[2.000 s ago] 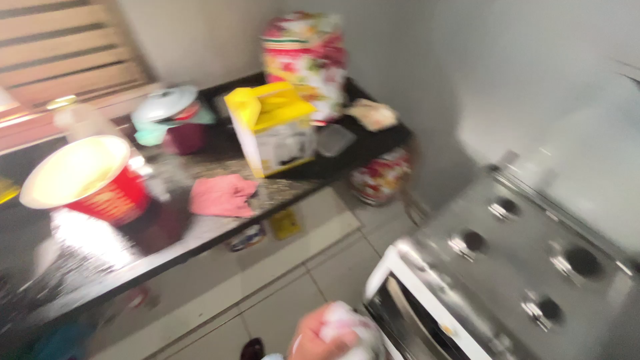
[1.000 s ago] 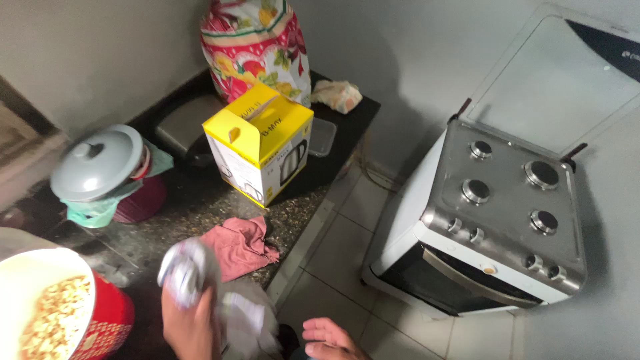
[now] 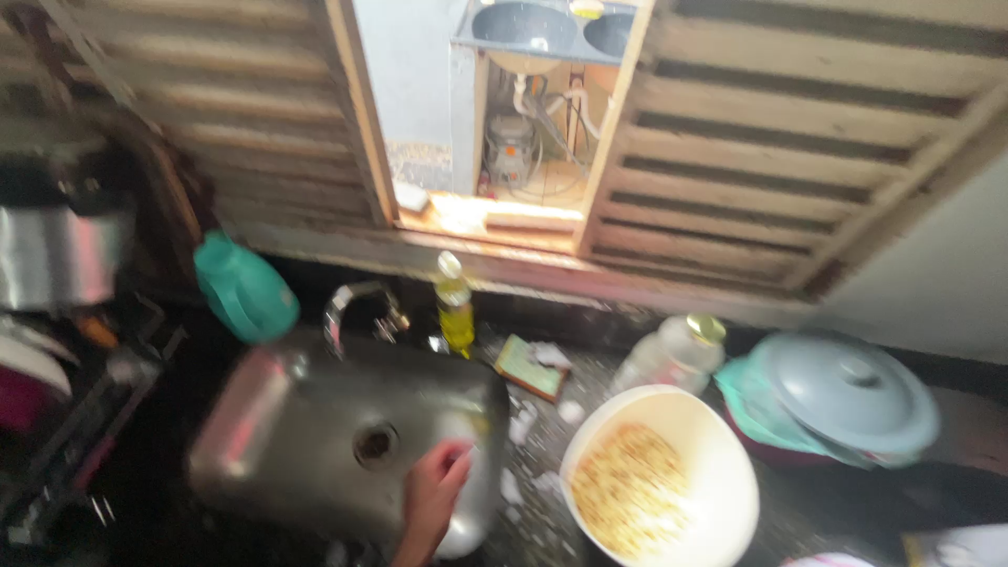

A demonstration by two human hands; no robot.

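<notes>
My left hand [image 3: 437, 484] is over the right part of the stainless steel sink basin [image 3: 315, 425], right of the drain [image 3: 376, 446]. Its fingers look bunched, but blur hides whether they hold anything. Behind the basin are a curved metal faucet [image 3: 339, 311] and a bottle of yellow liquid [image 3: 455, 311]. A sponge [image 3: 532, 368] with white foam lies right of the basin, and more foam spots the dark counter. The white-lined bucket [image 3: 720, 480] holds what looks like popcorn [image 3: 630, 488]. My right hand is out of view.
A teal plastic jug [image 3: 244, 290] stands at the basin's back left. At the right are a clear container with a gold lid [image 3: 706, 329] and a pot with a grey lid [image 3: 854, 394]. Slatted wooden shutters [image 3: 787, 142] flank the window opening; a dish rack [image 3: 94, 433] is at the left.
The view has swung from the stove and yellow box to the sink. My left hand, holding a whitish item a second ago, is now over the basin; my right hand has left view.
</notes>
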